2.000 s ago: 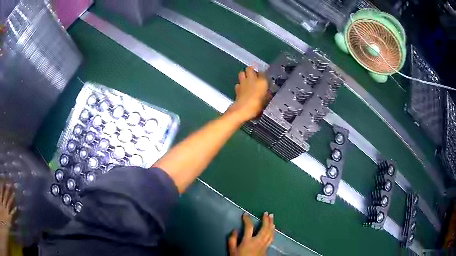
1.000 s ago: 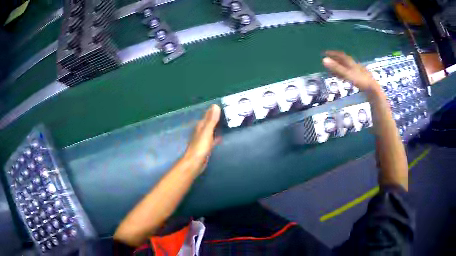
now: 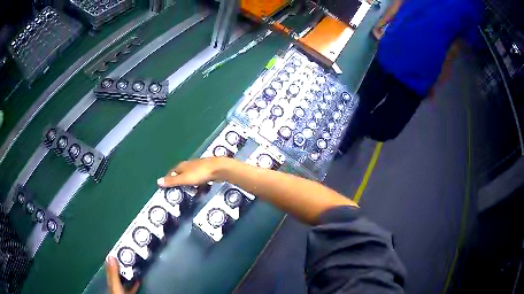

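A stack of loaded strips (image 3: 150, 225) with bright tops and a row of round parts lies along the bench's front edge. My left hand (image 3: 119, 279), cut off by the bottom edge, holds its near end. My right hand (image 3: 194, 172) grips its far end, thumb on the side, fingers partly hidden. A second bright stack of loaded strips (image 3: 216, 217) lies beside it, partly under my right forearm. More bright loaded strips (image 3: 231, 138) show beyond my right hand. A filled blister tray (image 3: 299, 109) lies further along the bench.
Small stacks of loaded strips (image 3: 131, 91), (image 3: 72, 152), (image 3: 39, 215) lie across pale rails on the green bench (image 3: 189, 103). More blister trays (image 3: 46, 40) are at the upper left. Orange plates (image 3: 327, 39) are at the bench's far end. A person in blue (image 3: 425, 46) stands beyond.
The view has swung right along the bench. My right hand has moved from the further strips onto the far end of the stack. My left hand stays at its near end.
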